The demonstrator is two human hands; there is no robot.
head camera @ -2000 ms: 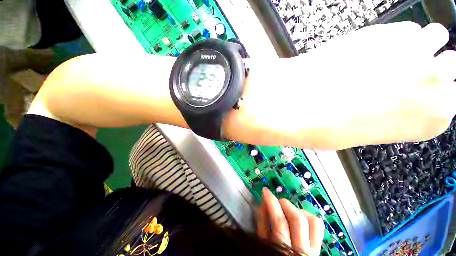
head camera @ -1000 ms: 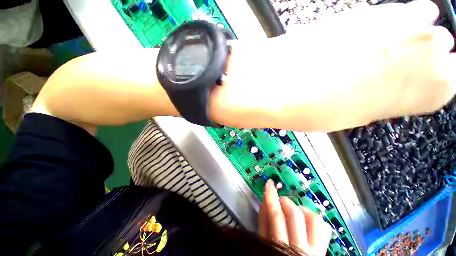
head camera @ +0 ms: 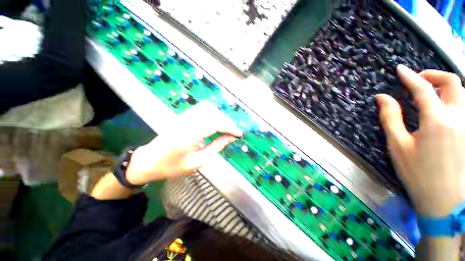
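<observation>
The green circuit board panel point(head camera: 301, 178) runs diagonally from upper left to lower right and carries many small black, blue and white-topped parts. My left hand point(head camera: 196, 145), with a black watch point(head camera: 122, 168), reaches over it from the left; thumb and finger meet at a small dark part point(head camera: 240, 136) at the board surface. Glare washes out the back of this hand. My right hand point(head camera: 428, 132), with a blue wrist strap point(head camera: 441, 224), is over the tray of loose black components point(head camera: 336, 76), thumb and fingers apart. Nothing shows held in it.
A tray of white components point(head camera: 219, 25) lies at the top. Silver rails point(head camera: 326, 153) flank the board. A blue tray point(head camera: 403, 214) is partly hidden by my right hand. A cardboard box point(head camera: 84, 171) and striped cloth point(head camera: 214, 204) are at lower left.
My left hand has come back from the trays to the board. My right hand has gone from the board to the black components. The view has shifted.
</observation>
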